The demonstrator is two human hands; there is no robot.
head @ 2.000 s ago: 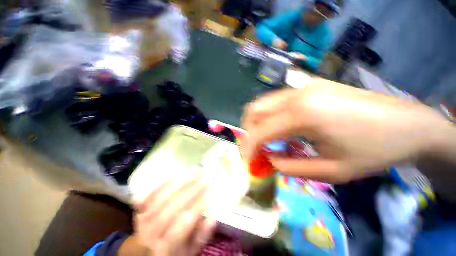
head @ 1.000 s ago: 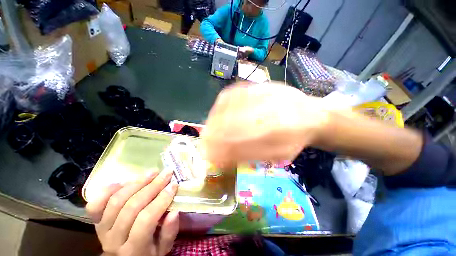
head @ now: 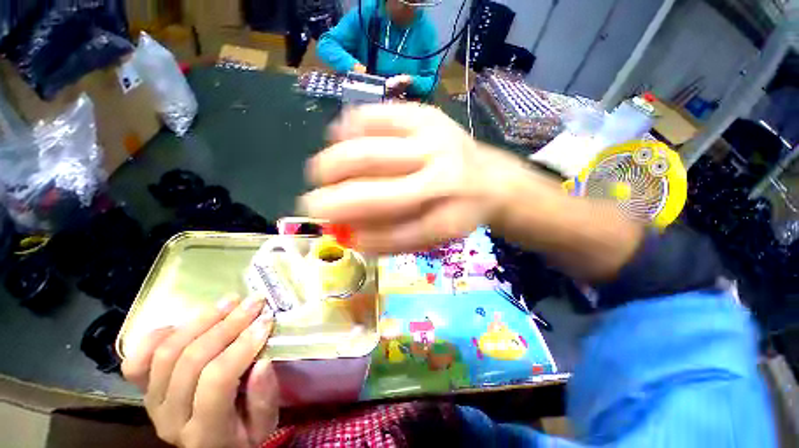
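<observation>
A large rectangular metal tin (head: 197, 271) with a gold-coloured top and pale side stands at the bench's near edge. Its round yellow spout (head: 337, 273) is open, with a dark hole on top. A pale handle (head: 279, 276) lies beside the spout. My left hand (head: 210, 367) grips the tin's near left edge, fingers on the top and thumb at the front. My right hand (head: 403, 179) is blurred and curled above the spout. A small red cap (head: 341, 234) shows under its fingers, apart from the spout; the fingertips are partly hidden.
Black plastic housings (head: 109, 249) lie left of and behind the tin. A colourful picture board (head: 451, 341) lies to its right. A yellow fan (head: 635, 185) stands at the right. Plastic bags (head: 66, 162) are at the left. Another person (head: 381, 44) sits across the bench.
My right hand has risen off the spout, which now shows open, with the red cap under my fingers. My left hand stays on the tin. The camera view has shifted.
</observation>
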